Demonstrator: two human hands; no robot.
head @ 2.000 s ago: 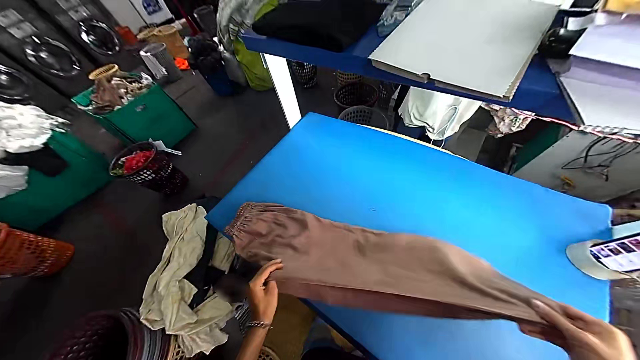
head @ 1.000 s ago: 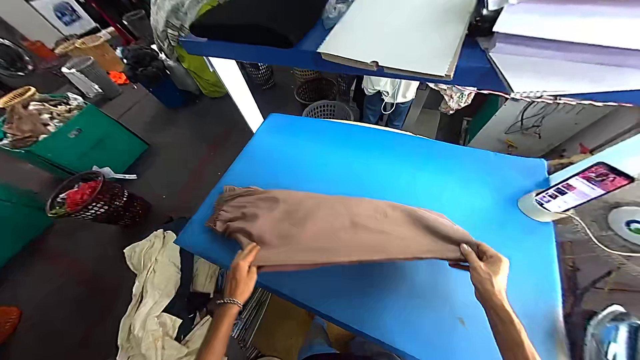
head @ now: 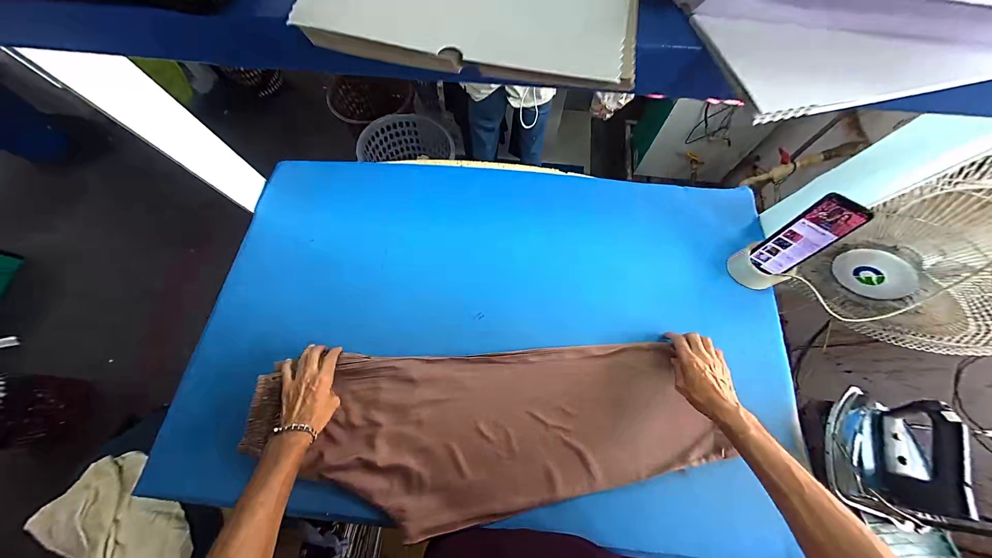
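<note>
Brown trousers [head: 496,434], folded lengthwise, lie along the near side of a table with a blue cover [head: 480,263]. Their gathered elastic waistband [head: 262,411] is at the left. My left hand [head: 308,391], with a bracelet at the wrist, rests on the cloth beside the waistband, fingers at the upper edge. At the right end, my right hand [head: 701,376] lies on the upper corner of the cloth, its fingertips at the edge. Whether either hand pinches the fabric cannot be told.
A phone [head: 810,232] leans on a white holder [head: 748,267] at the table's right edge, by a fan [head: 876,271]. An iron [head: 899,446] stands at the lower right. Overhead is a blue shelf [head: 666,46] with boards. A person's legs [head: 508,128] and a basket [head: 405,139] are beyond.
The trousers, lifted partly off the table two seconds ago, now lie spread flat along its near side. Both hands have moved to their upper edge. The view has turned right and down.
</note>
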